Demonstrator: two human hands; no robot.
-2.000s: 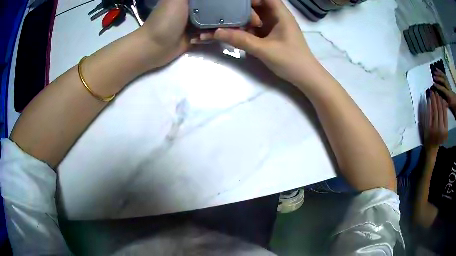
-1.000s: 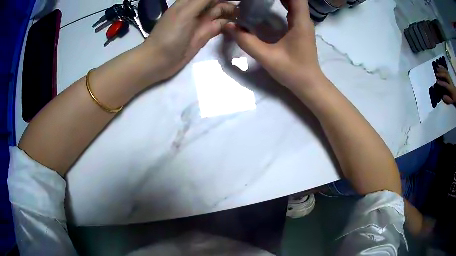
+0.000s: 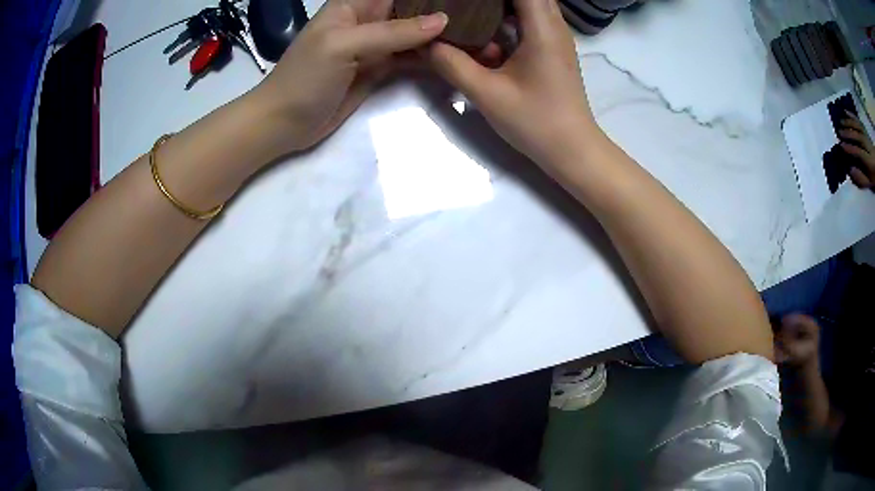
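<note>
A brown wood-grain piece (image 3: pixel 462 21) is at the top edge of the view, its upper part cut off. My left hand (image 3: pixel 350 59) holds it from the left, with a fingertip on the brown face. My right hand (image 3: pixel 526 81) holds it from the right, thumb below its lower edge. Some fingers of both hands are hidden or cut off by the top edge.
A red-edged phone (image 3: pixel 72 129), keys with a red tag (image 3: pixel 205 56) and a black oval object (image 3: pixel 277 27) lie left. Stacked pieces (image 3: pixel 593 11) stand beyond my right hand, more (image 3: pixel 809 52) far right. A neighbour's hand (image 3: pixel 857 149) touches black pads on a white sheet (image 3: pixel 809 163).
The held piece showed its grey, screwed side two seconds ago, was blurred one second ago, and now shows its brown face. The neighbour's other hand has left the white sheet.
</note>
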